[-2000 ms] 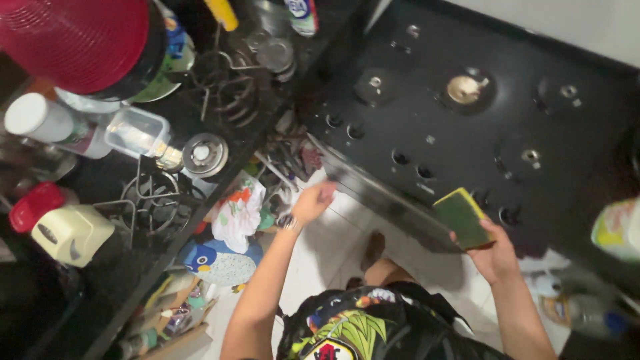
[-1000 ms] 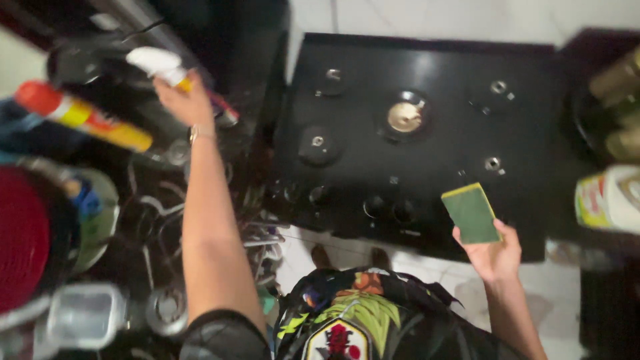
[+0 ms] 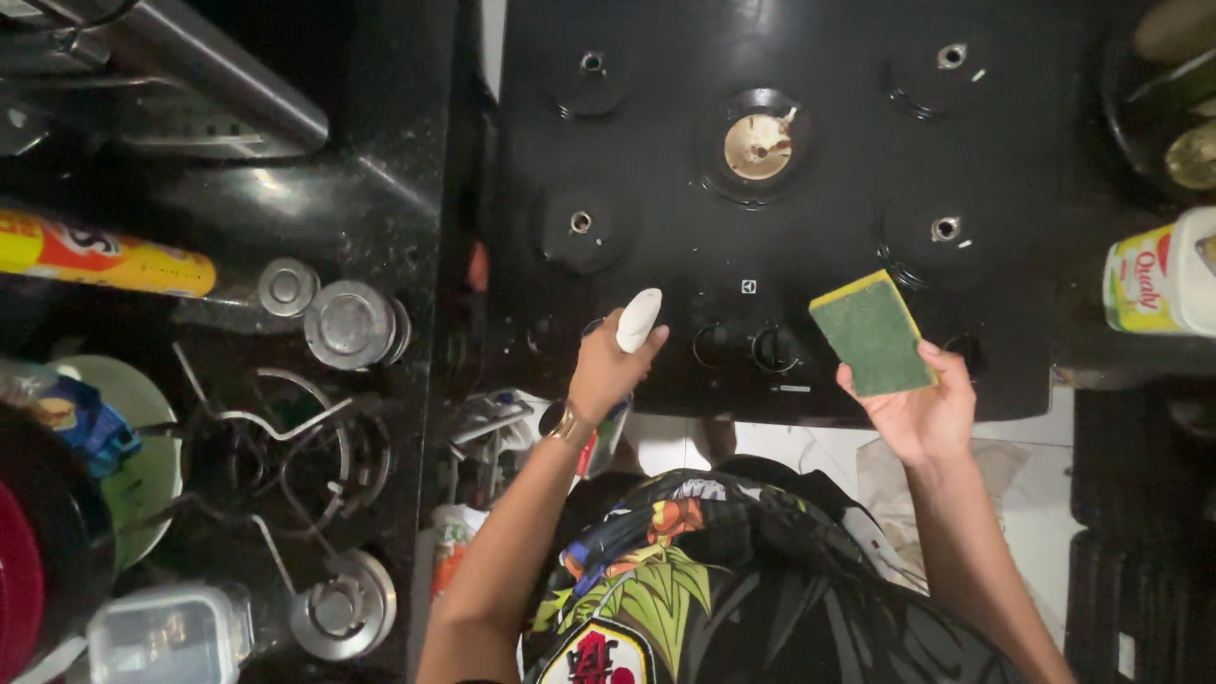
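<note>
My left hand is closed around the neck of a spray bottle, its white trigger head rising above my fingers at the front edge of the black gas cooktop. Most of the bottle is hidden below the hand. My right hand holds a green and yellow scouring sponge by its lower right part, green side up, over the front right of the cooktop. The cooktop's burner seats are bare, and a pale round burner base shows at its centre.
On the dark counter at left lie burner parts, metal pan supports, a yellow and orange package, a clear lidded container and a red tub. A white and yellow margarine tub is at the right.
Two seconds ago my left hand was empty. One second ago it was at the white-topped bottle over the left counter; now it holds the bottle at the cooktop's front. The sponge stays in my right hand.
</note>
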